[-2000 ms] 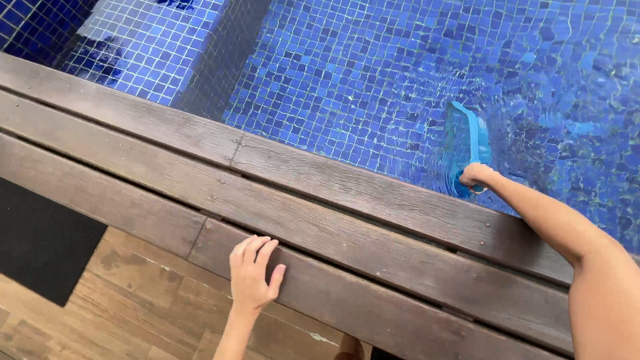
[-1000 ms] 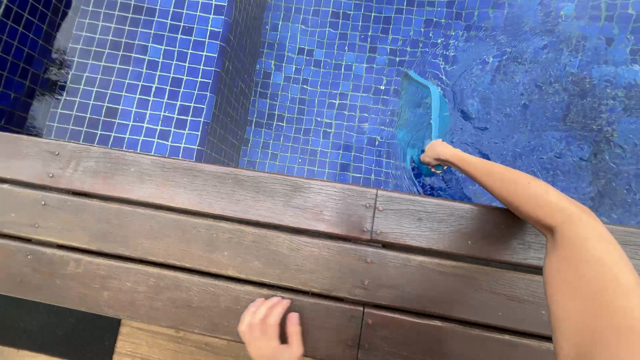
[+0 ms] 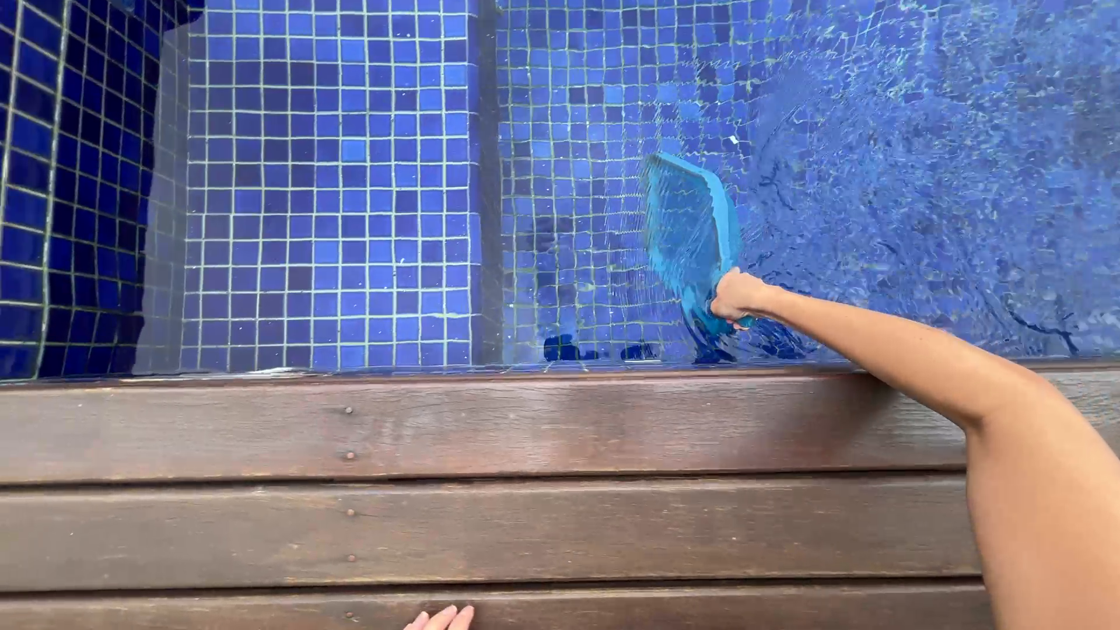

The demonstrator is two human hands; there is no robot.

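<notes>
My right hand (image 3: 739, 296) grips the handle end of a blue pool skimmer net (image 3: 691, 219) at the water's surface, just beyond the deck edge. The net's frame points away from me and lies at least partly in the water, with ripples around it. Of my left hand (image 3: 444, 619), only the fingertips show at the bottom edge of the view, on or just over a wooden deck board. Nothing can be seen under these fingers, and the rest of that hand is out of view.
Brown wooden deck boards (image 3: 490, 534) with dark gaps and screw heads run along the near side. Past them lies the pool water (image 3: 919, 192) over blue mosaic tiles. A raised tiled ledge (image 3: 332, 192) is at the left, beside a darker tiled wall (image 3: 79, 175).
The view has turned and shifted left along the deck. My right hand still grips the net, now farther from the deck boards' seam. Less of my left hand shows than before.
</notes>
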